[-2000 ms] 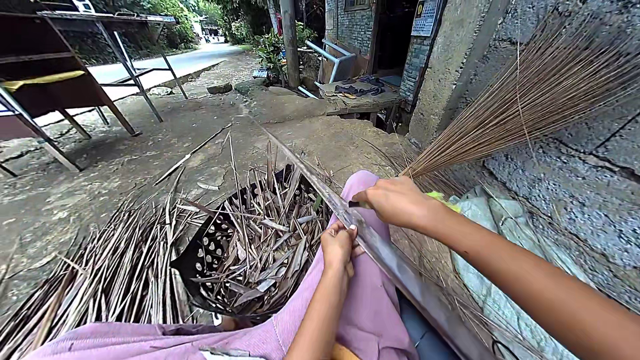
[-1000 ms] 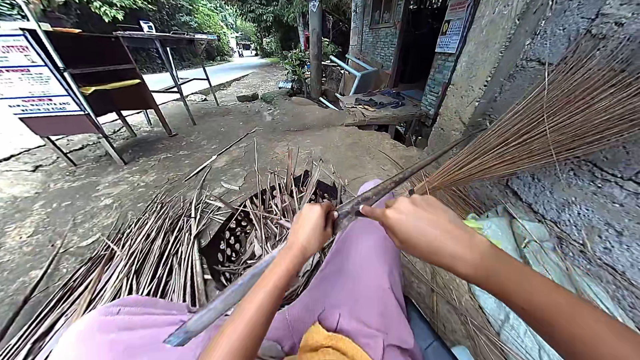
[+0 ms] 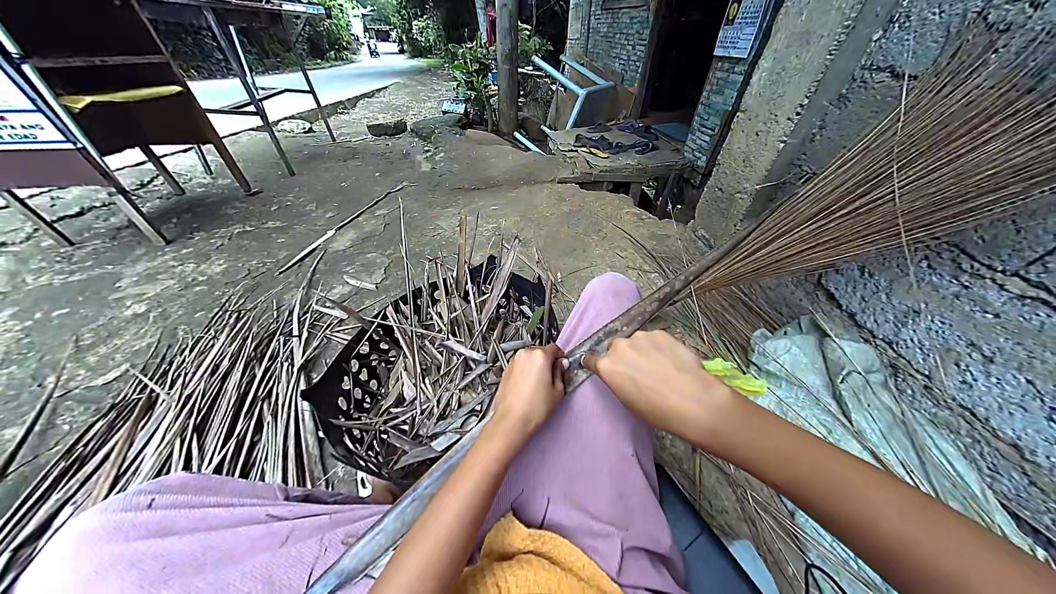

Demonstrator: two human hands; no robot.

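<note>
A long dried palm frond leaflet (image 3: 627,320) lies slantwise across my lap, from lower left up toward the right. My left hand (image 3: 532,388) is closed on it above the right thigh. Close beside, my right hand (image 3: 652,379) grips the same strip, its thumb near my left fingers. Whether anything small, such as a blade, is in the right fist cannot be seen. Under and left of the strip stands a black perforated plastic basket (image 3: 346,388) full of dry leaf scraps (image 3: 437,363). A bundle of thin brown ribs (image 3: 891,173) fans out at the right.
Dried leaf strips (image 3: 223,396) are piled on the ground at the left. A pale woven sack (image 3: 858,396) lies by the rough wall (image 3: 973,330). A yellow-green plastic piece (image 3: 734,376) is behind my right wrist. Tables (image 3: 247,91) and a doorway step (image 3: 619,157) stand farther off.
Two seconds ago the strip slanted from upper left to lower right; one second ago it had swung round to slant from lower left to upper right. Both hands still grip it.
</note>
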